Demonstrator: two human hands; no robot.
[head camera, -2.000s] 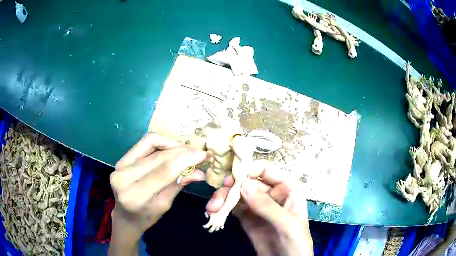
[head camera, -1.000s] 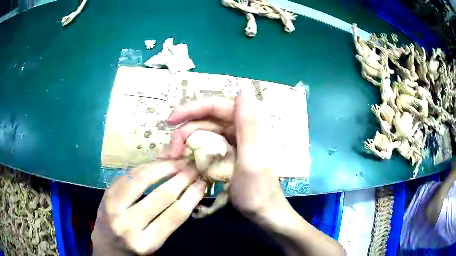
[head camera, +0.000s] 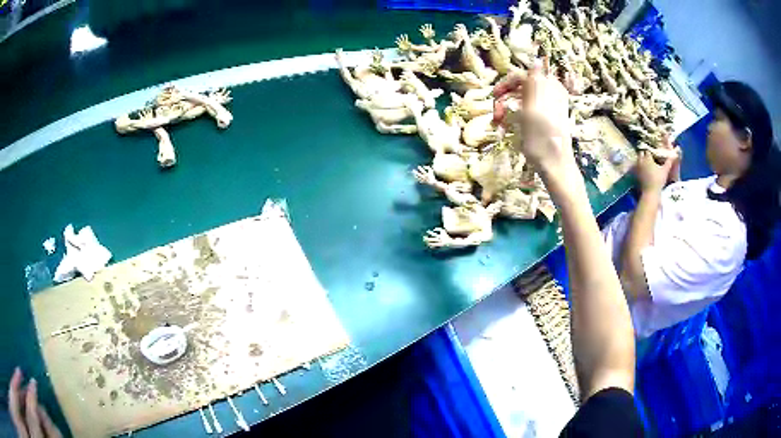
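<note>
My right hand (head camera: 538, 111) reaches over a large heap of beige figures (head camera: 462, 128). Its fingers are curled above or among them, and I cannot tell whether they grip one. My left hand (head camera: 32, 415) is at the lower left, cut off by the picture's edge, with its fingers apart and nothing seen in them. The stained cardboard mat (head camera: 265, 282) lies on the green table (head camera: 342, 257). A small white dish (head camera: 163, 344) stands on it, and several swabs (head camera: 237, 415) stick out from its near edge.
Loose limbs (head camera: 175, 113) lie by the white rail (head camera: 248, 72). A crumpled tissue (head camera: 81, 254) touches the mat's far left corner. A person (head camera: 694, 239) in a pale top works beyond the heap at right. Blue crates (head camera: 462, 389) stand below the table edge.
The view has swung right. My hands have parted: the right has reached out to the heap, the left has dropped to the lower left edge. The figure they held is no longer seen between them.
</note>
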